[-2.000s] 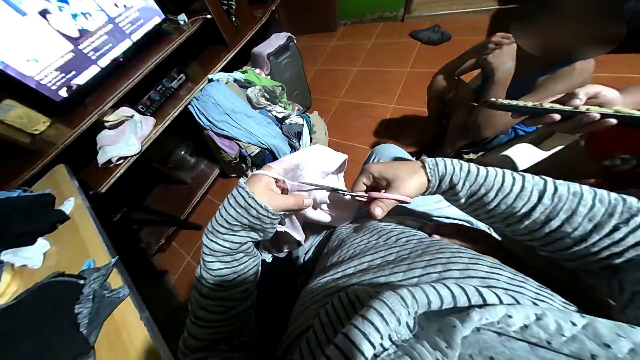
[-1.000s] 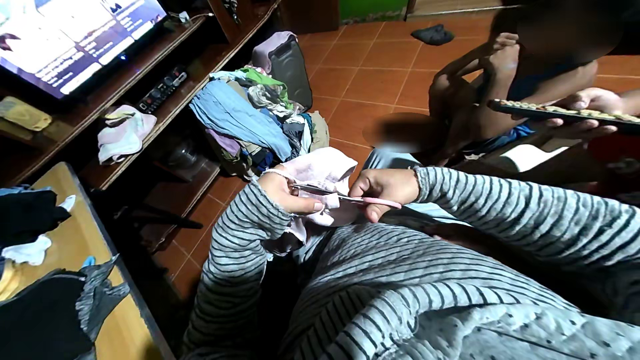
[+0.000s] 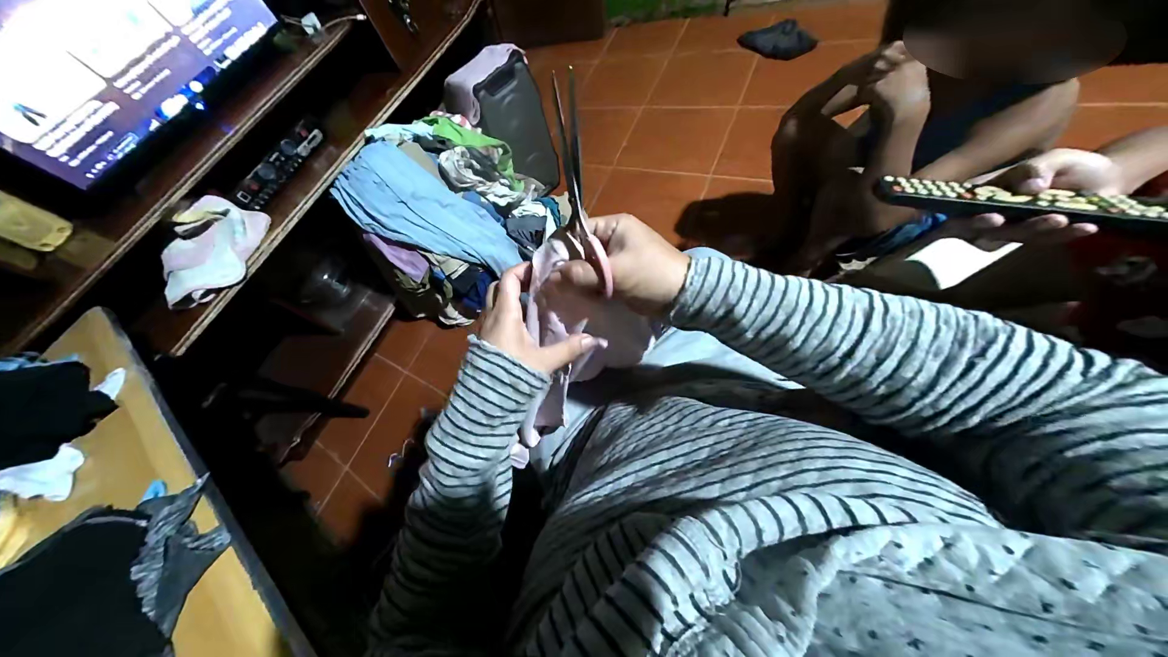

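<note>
My right hand (image 3: 630, 260) holds a pair of scissors (image 3: 577, 205) by the pink handles, with the slim metal blades pointing up and slightly apart. Pale pink cloth (image 3: 616, 333) hangs below and between my hands, over my lap. At its left edge, my left hand (image 3: 525, 324) has thumb and fingers around a fold of that cloth. Part of the cloth is hidden behind my fingers.
Piled clothes (image 3: 429, 205) lie by a dark case (image 3: 518, 114). A wooden shelf (image 3: 301, 187) bears a television (image 3: 119, 73), a remote and a cloth (image 3: 214, 246). A table (image 3: 228, 584) with garments stands left. At right, a person's hand holds a remote (image 3: 1031, 201).
The scissors, lying across between both hands before, now point upward in my right hand. My left hand has let go of the blade end and has its fingers on the cloth.
</note>
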